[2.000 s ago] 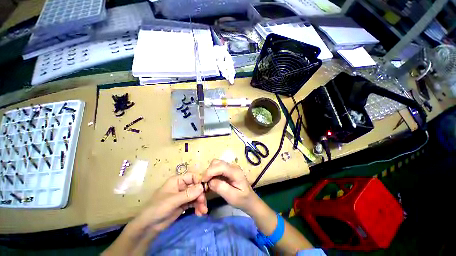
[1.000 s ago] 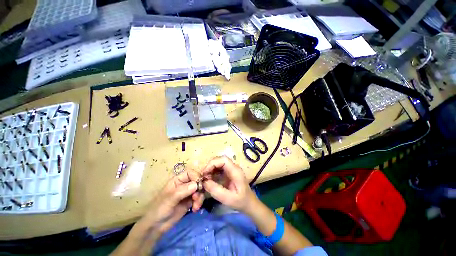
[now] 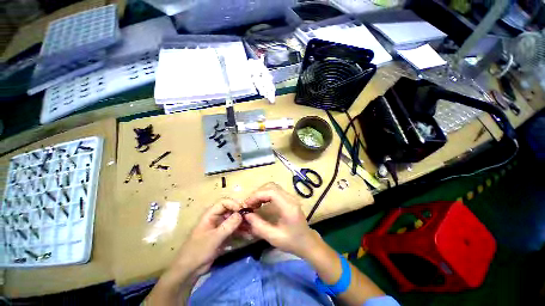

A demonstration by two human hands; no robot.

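Note:
My left hand (image 3: 210, 230) and my right hand (image 3: 279, 216) meet at the bench's front edge. Between their fingertips they pinch a small dark assembly (image 3: 245, 211); the fingers cover most of it and its details are too small to tell. Behind the hands stands a silver-grey metal fixture (image 3: 256, 154) with short black parts (image 3: 216, 134) on its left side. A single black tubular part (image 3: 223, 181) lies on the cardboard in front of the fixture. A clear plastic film (image 3: 164, 222) lies left of my left hand, beside a short row of silvery parts (image 3: 153, 211).
A compartment tray (image 3: 89, 239) with dark pieces is at the left. Scissors (image 3: 305, 182), a round tin (image 3: 327, 145), a glue syringe (image 3: 275, 124), a black fan (image 3: 334, 75) and a soldering station (image 3: 373, 134) are to the right. A red stool (image 3: 463, 242) stands at lower right.
The view has shifted slightly. Both hands stay together at the front edge, with fingers slightly rearranged around the small assembly. The bench objects keep their places.

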